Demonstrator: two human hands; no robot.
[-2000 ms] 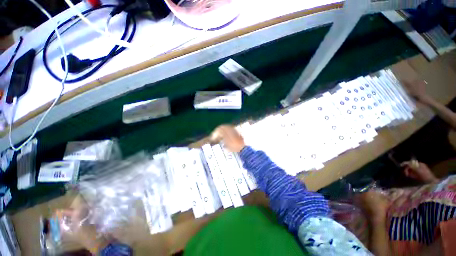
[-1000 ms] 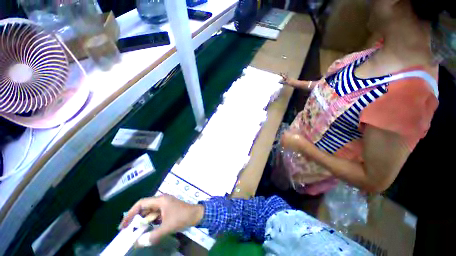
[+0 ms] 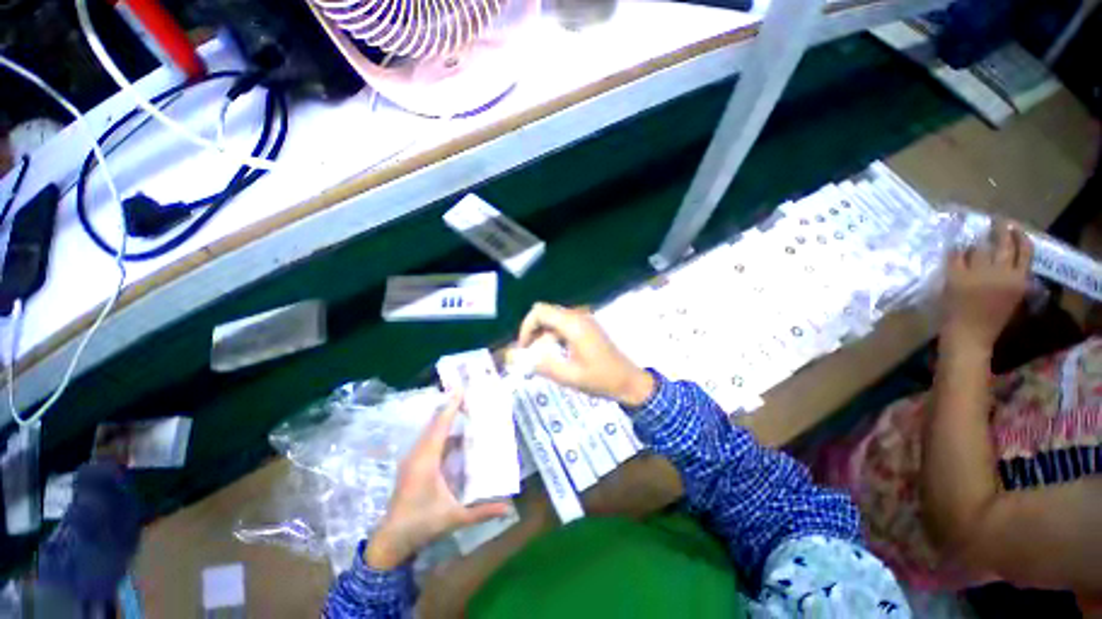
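Observation:
My left hand [image 3: 425, 493] holds a white product box [image 3: 488, 438], with its thumb and fingers around the box's left side and lower end. The box stands over the lined-up boxes. My right hand [image 3: 573, 351] is at the upper right of this box, fingers bent together near its top end; whether it pinches anything is hidden. A crumpled clear plastic bag [image 3: 351, 453] lies left of and under my left hand. Lined-up boxes [image 3: 725, 314] overlap in a long row to the right, with small round icons.
Single boxes [image 3: 440, 296] lie on the green belt [image 3: 363, 357]. A white shelf with a pink fan [image 3: 441, 61] and cables runs behind, with a post [image 3: 737, 145] down to the belt. A person's hand [image 3: 989, 284] is at the right with plastic. A dark sleeve shows lower left.
The view has swung back left from the right-hand co-worker. My left hand has come into view holding a box. My right hand now bends at the box's top end.

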